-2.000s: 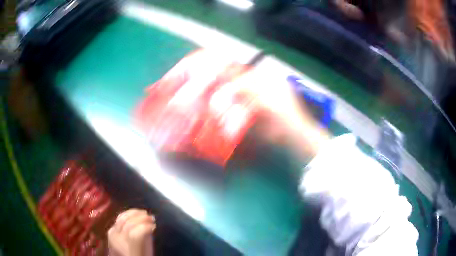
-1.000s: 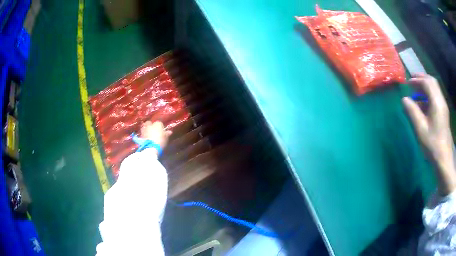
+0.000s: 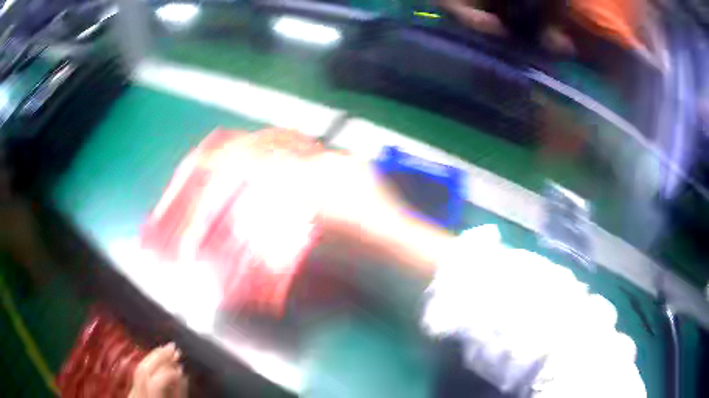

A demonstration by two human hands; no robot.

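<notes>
Red anti-static bubble bags (image 3: 175,214) lie on the green bench, blurred and washed out by glare. My right hand (image 3: 350,190) reaches over their right side from a white sleeve; its fingers are lost in the glare, so its grip cannot be told. My left hand (image 3: 159,377) is at the lower left, cut off by the bottom edge. It is beside more red bags (image 3: 97,357) below the bench; whether it grips one cannot be told.
A blue tray (image 3: 459,194) with a dark inside stands right of my right hand by the white strip (image 3: 233,95). A clear bag (image 3: 566,221) lies farther right on the strip. A thin dark tool (image 3: 639,309) lies near the right edge. A person's hand (image 3: 556,40) shows opposite.
The view has swung from the floor-side bags back to the bench. My right hand has moved from beside the bench bags to over them. My left hand now shows at the lower left.
</notes>
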